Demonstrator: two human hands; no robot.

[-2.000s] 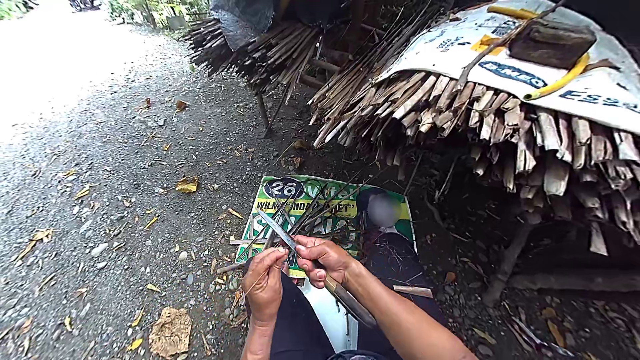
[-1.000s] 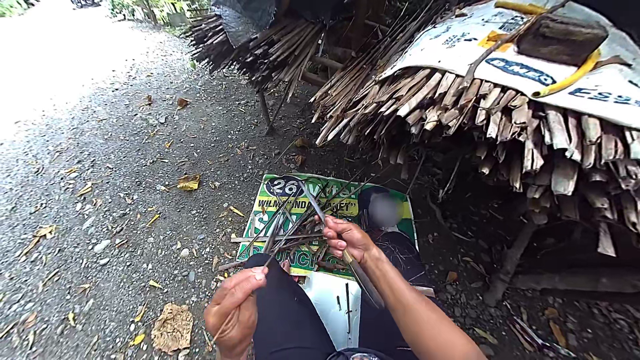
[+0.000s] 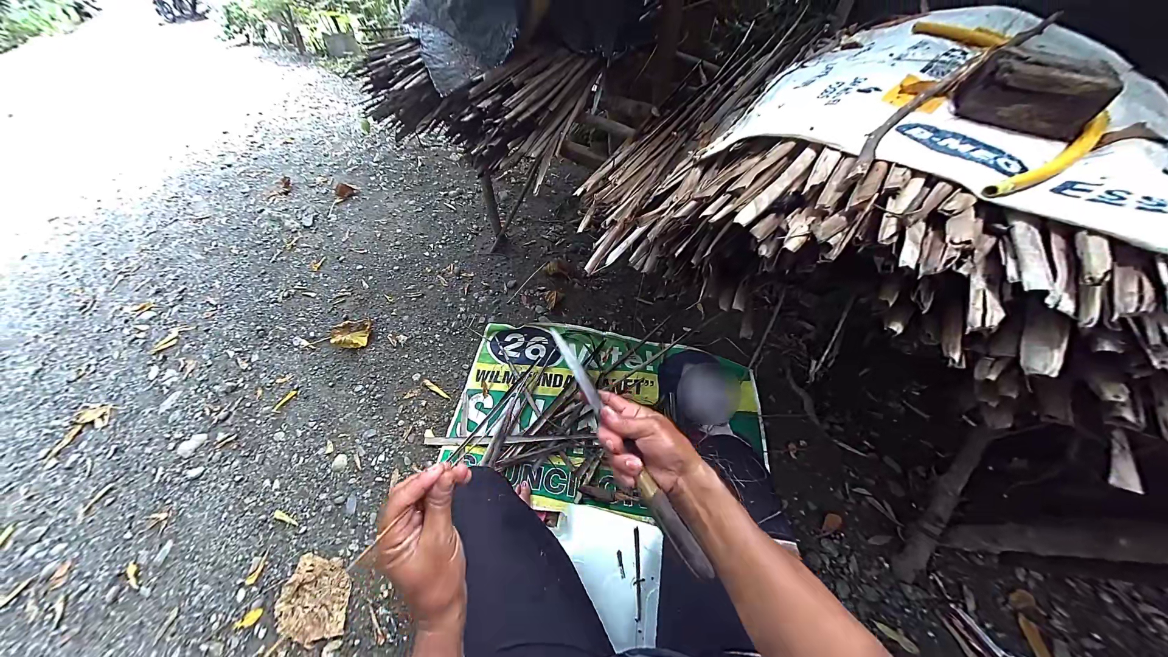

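Observation:
My right hand (image 3: 646,443) is closed around a knife (image 3: 577,367), its narrow blade pointing up and left over a printed tarpaulin (image 3: 748,401), its long handle running back under my forearm. Lower left, my left hand (image 3: 424,538) pinches a thin strip or stick (image 3: 372,547) between thumb and fingers, beside my left knee. Dark thin sticks and strips (image 3: 538,429) lie in a loose heap on the tarpaulin. A white sheet or board (image 3: 607,566) between my legs carries a few small dark pieces.
Stacked split wood or stalks (image 3: 912,210) under a white printed sack (image 3: 821,91) fill the right side, with a wood block (image 3: 1036,91) on top. Another bundle (image 3: 511,100) stands farther back. Gravel ground (image 3: 228,365) with fallen leaves spreads left, a brown flat piece (image 3: 313,598) nearby.
My hands were close together at the blade two seconds ago and are now apart, the left one lower and to the left. The knife now points more upward.

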